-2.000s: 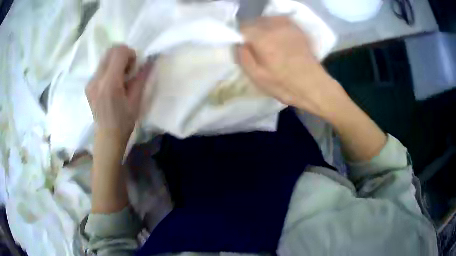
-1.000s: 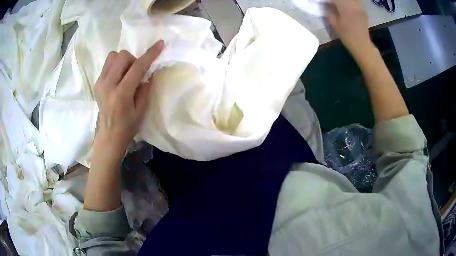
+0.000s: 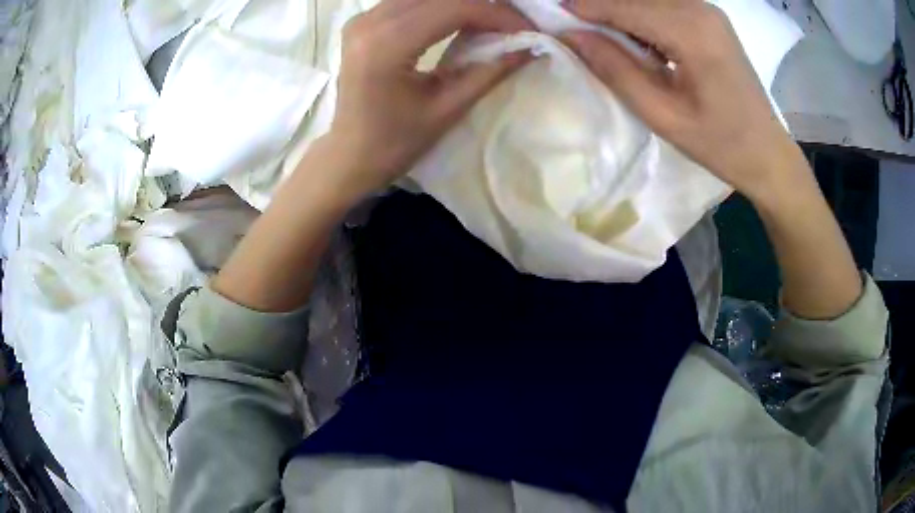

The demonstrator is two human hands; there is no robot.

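Observation:
A cream garment (image 3: 562,170) hangs in front of me at the top centre, its lower part bunched over the navy cloth on my lap. My left hand (image 3: 411,85) pinches its upper edge between thumb and fingers. My right hand (image 3: 687,90) pinches the same edge from the other side, fingertips close to those of my left hand. A white piece lies between the fingertips; I cannot tell if it is a shoulder pad. The machine's needle area is not visible.
More cream garments (image 3: 80,291) are heaped down the left side. At the top right, white shoulder pads (image 3: 858,25) and black-handled scissors (image 3: 898,95) lie on the pale table (image 3: 818,90). A clear plastic bag (image 3: 742,331) is below, by my right forearm.
My right hand has come back from the pads at the right to the garment. Both hands now meet at its edge. The cardboard tube and machine plate no longer show.

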